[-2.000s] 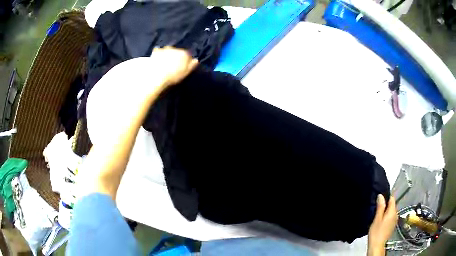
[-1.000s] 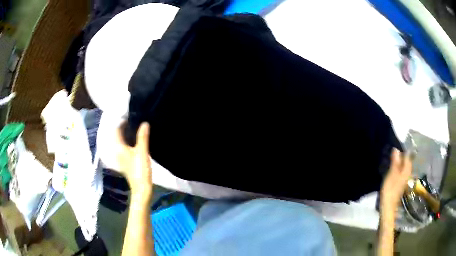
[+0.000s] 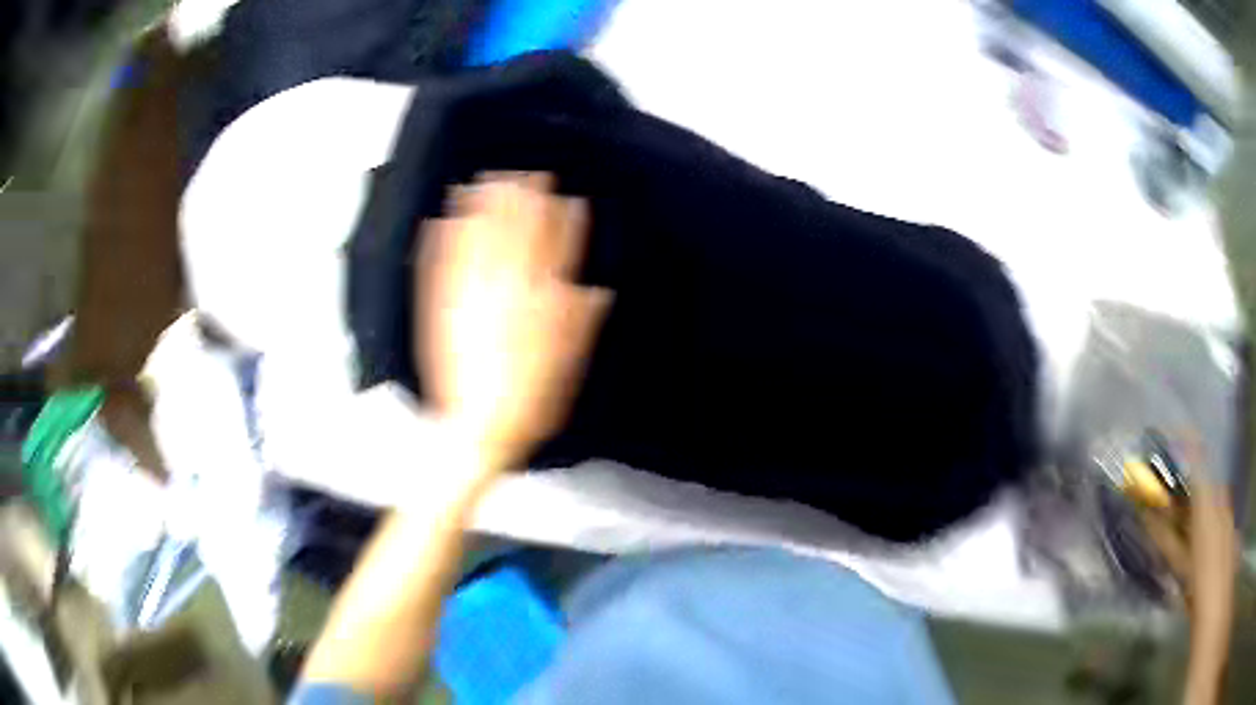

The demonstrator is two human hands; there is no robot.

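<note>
The black garment [image 3: 771, 331] lies spread around the white padded pressing board [image 3: 276, 207], whose rounded left end shows bare. My left hand [image 3: 503, 310] lies flat on the garment's left part, fingers apart and holding nothing. My right hand [image 3: 1171, 530] is blurred at the lower right, by the yellow-brown handle of the steam iron [image 3: 1146, 482]. I cannot tell if its fingers are closed on the handle. The iron is on the grey rest [image 3: 1150, 372] at the right end of the table.
More black garments [image 3: 317, 48] lie beyond the board's left end. A wicker basket [image 3: 124, 248] stands at the left. White hangers [image 3: 221, 482] hang at the lower left. A blue plastic basket [image 3: 496, 634] is below the table edge. A small pinkish item [image 3: 1036, 110] and a round container [image 3: 1168, 172] lie at upper right.
My left hand has let go of the garment's left edge and moved onto its top. My right hand has left the garment's right end and moved to the iron.
</note>
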